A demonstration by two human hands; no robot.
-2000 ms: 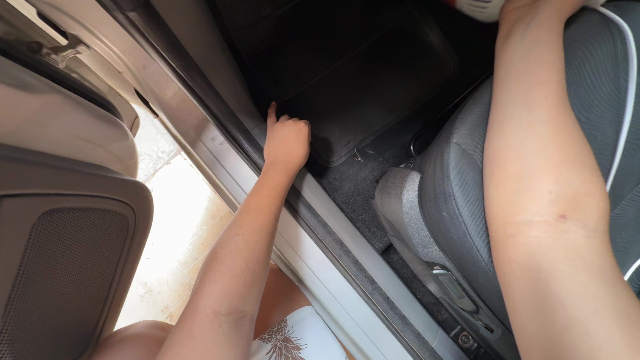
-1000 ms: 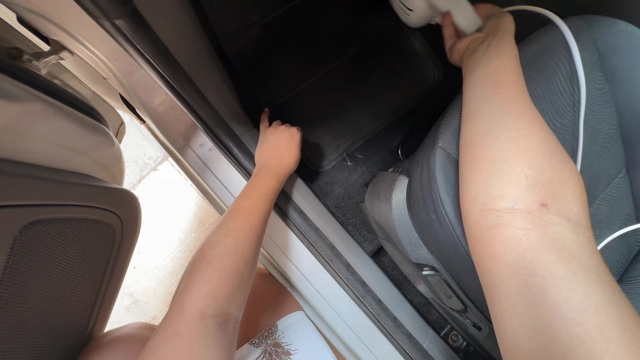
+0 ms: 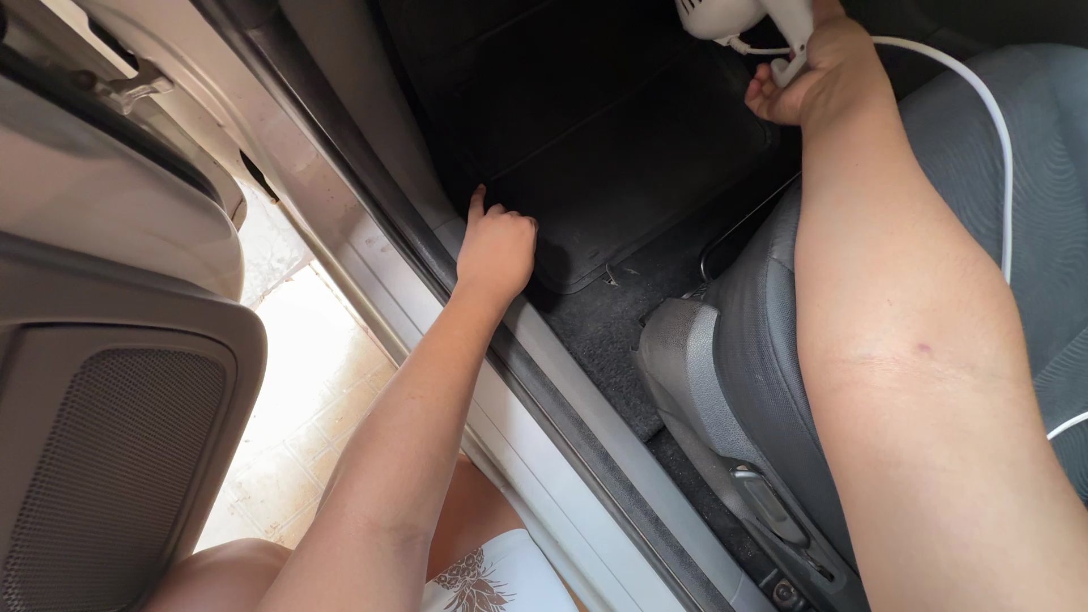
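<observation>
My right hand (image 3: 803, 81) grips the handle of a white corded appliance (image 3: 721, 17) with vent slots, cut off by the top edge of the view. Its white cord (image 3: 993, 106) runs back over the dark grey car seat (image 3: 1037, 212). Below the appliance lies a black floor mat (image 3: 629, 161) on dark carpet. My left hand (image 3: 497, 251) rests at the inner edge of the door sill, beside the mat's near left corner, index finger extended and the others curled. No object shows in it, though its palm is hidden.
The open car door with its speaker grille (image 3: 119, 476) stands at the left. The door sill (image 3: 544, 433) crosses diagonally below my left arm. A seat adjustment lever (image 3: 769, 506) is on the seat's side. Tiled ground (image 3: 297, 442) shows between door and sill.
My right hand and the white appliance have come down and left into fuller view over the mat. My left hand stays by the sill.
</observation>
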